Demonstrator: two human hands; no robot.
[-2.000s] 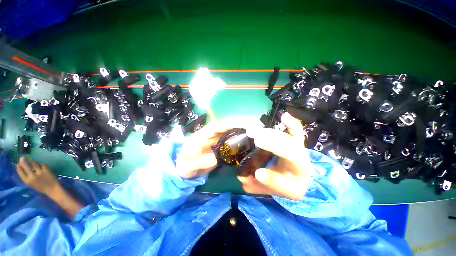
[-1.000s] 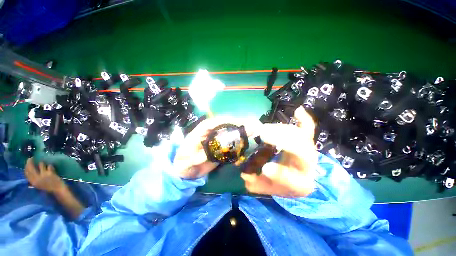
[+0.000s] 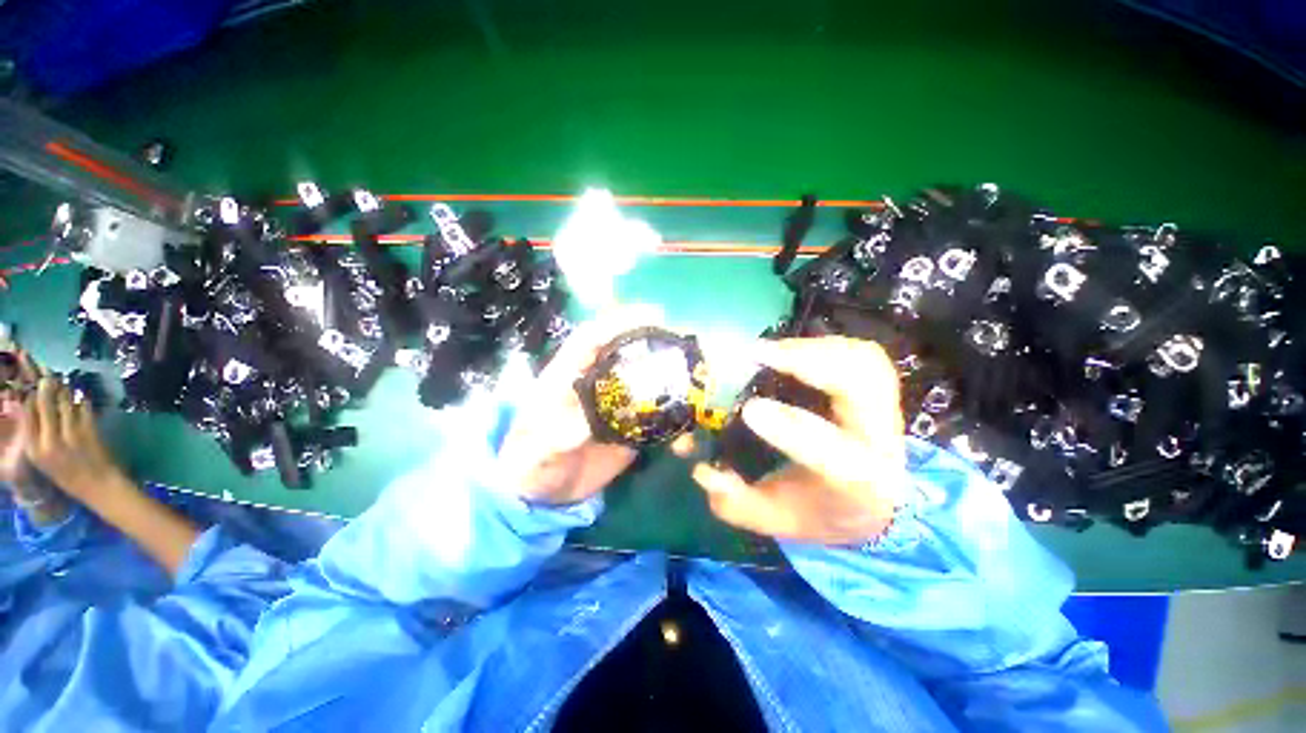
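My left hand (image 3: 562, 430) holds a round watch case (image 3: 643, 387) with a black rim and a shiny gold and silver face turned up. It is close in front of my chest, above the bench. My right hand (image 3: 828, 451) grips a dark part (image 3: 774, 415) just right of the case; its shape is partly hidden by my fingers. Whether the two parts touch is unclear. Glare washes out part of both hands.
Heaps of black watch straps with silver buckles lie at left (image 3: 265, 337) and right (image 3: 1089, 358) on the green bench (image 3: 573, 115). A glaring white patch (image 3: 602, 244) lies between them. A neighbour's hands (image 3: 72, 444) are at far left. A metal rail (image 3: 86, 165) is at upper left.
The case has turned its gold face upward and moved slightly left, apart from the dark part in my right hand. The neighbour's hands have moved left and up.
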